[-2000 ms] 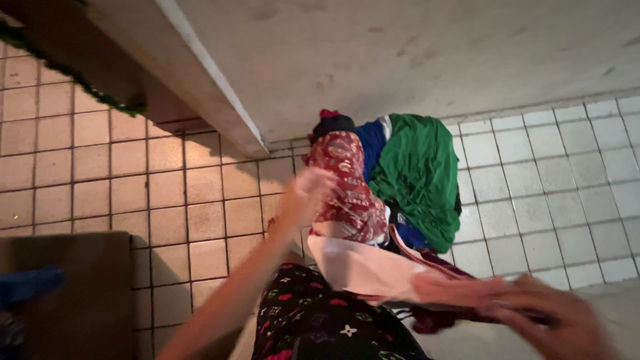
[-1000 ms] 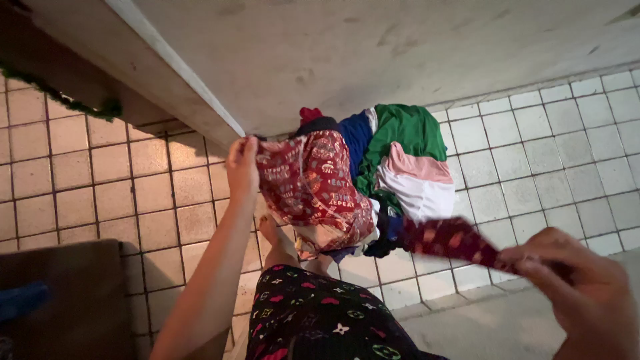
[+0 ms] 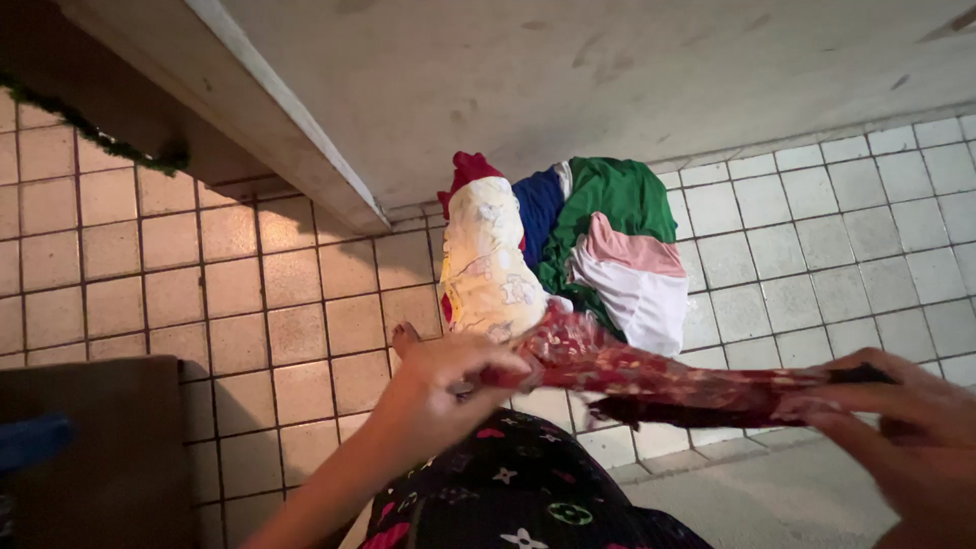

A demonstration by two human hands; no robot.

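A red patterned garment (image 3: 656, 381) is stretched between my two hands, above the near side of a pile of clothes. My left hand (image 3: 450, 381) grips its left end; my right hand (image 3: 877, 412) grips its right end, where dark maroon cloth also hangs. In the pile, a cream printed garment (image 3: 488, 259) lies at the left over red cloth (image 3: 473, 169). Blue cloth (image 3: 538, 206) is beside it, then a green garment (image 3: 621, 187). A pink and white garment (image 3: 640, 290) rests on the green one.
The pile lies on a tiled floor (image 3: 297, 328) against a pale wall (image 3: 610, 76). A door frame edge (image 3: 305, 137) stands at upper left, with green garland (image 3: 114, 145) nearby. A brown box-like object (image 3: 114, 457) with a blue item (image 3: 34, 442) is at lower left. My bare foot (image 3: 404, 335) shows.
The red patterned garment, spread over the left of the pile one second ago, is now lifted and stretched between my hands. The cream garment beneath is uncovered. Earlier, the pink and white garment came onto the green one.
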